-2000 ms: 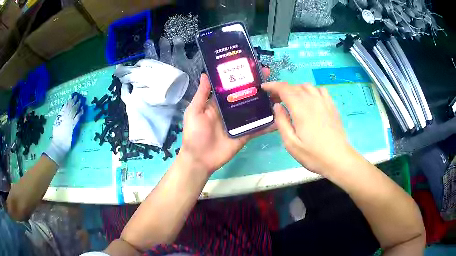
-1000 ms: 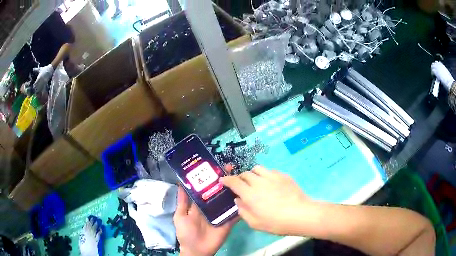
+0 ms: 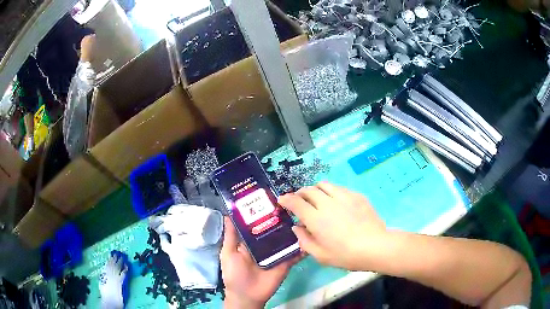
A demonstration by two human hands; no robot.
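A smartphone (image 3: 256, 211) with a dark, red and white screen is held upright and slightly tilted above the mat. My left hand (image 3: 250, 274) is closed around its lower part from below and the left side. My right hand (image 3: 338, 226) is at the phone's right edge, its fingers bent and the fingertips beside the screen; it holds nothing that I can see. A white cloth (image 3: 192, 244) lies on a pile of black plastic brackets (image 3: 158, 271) left of the phone. Silver screws (image 3: 309, 175) lie scattered behind the phone.
A grey metal post (image 3: 274, 78) rises behind the mat (image 3: 338, 136). Cardboard boxes (image 3: 232, 90) and blue bins (image 3: 151, 186) stand behind left. Metal tubes (image 3: 443, 130) and a heap of wired discs (image 3: 392, 36) are at right. Another person's gloved hand (image 3: 113, 280) is at lower left.
The view has swung up and left since the earliest frame, showing the boxes and disc heap. The phone stays in my left hand. My right fingertips have moved off the screen to its right edge.
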